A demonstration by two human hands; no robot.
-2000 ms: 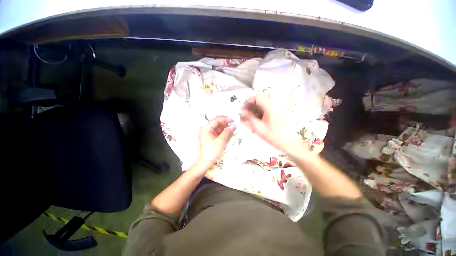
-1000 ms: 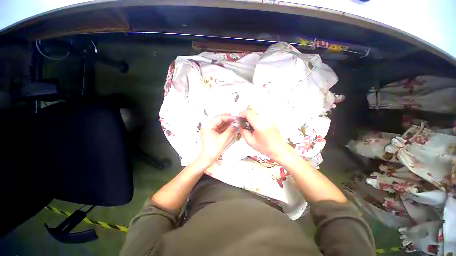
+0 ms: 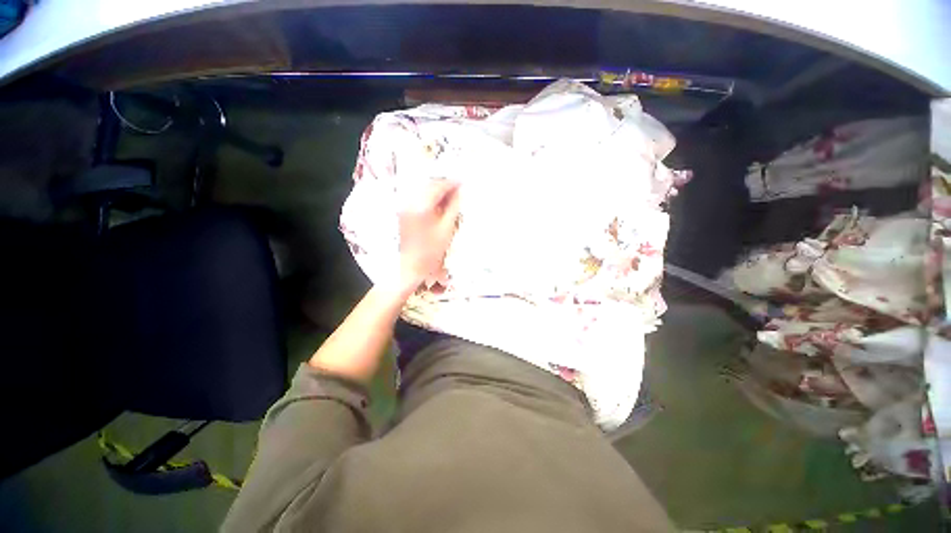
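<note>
A white garment with red-pink flowers lies bunched on my lap, its middle washed out by bright light. My left hand is on the left part of the garment, fingers curled together and seemingly pinching the cloth. Glare hides the fingertips and anything small between them. My right hand and forearm are out of the picture. No needle, thread or fastening can be made out.
The white table edge curves across the top, above the lap. A black office chair stands at the left. More floral garments hang or lie heaped at the right. Yellow-black tape marks the green floor.
My right hand has left the garment and gone out of view. My left hand has shifted up and left on the cloth. The view has shifted slightly, and the garment looks brighter.
</note>
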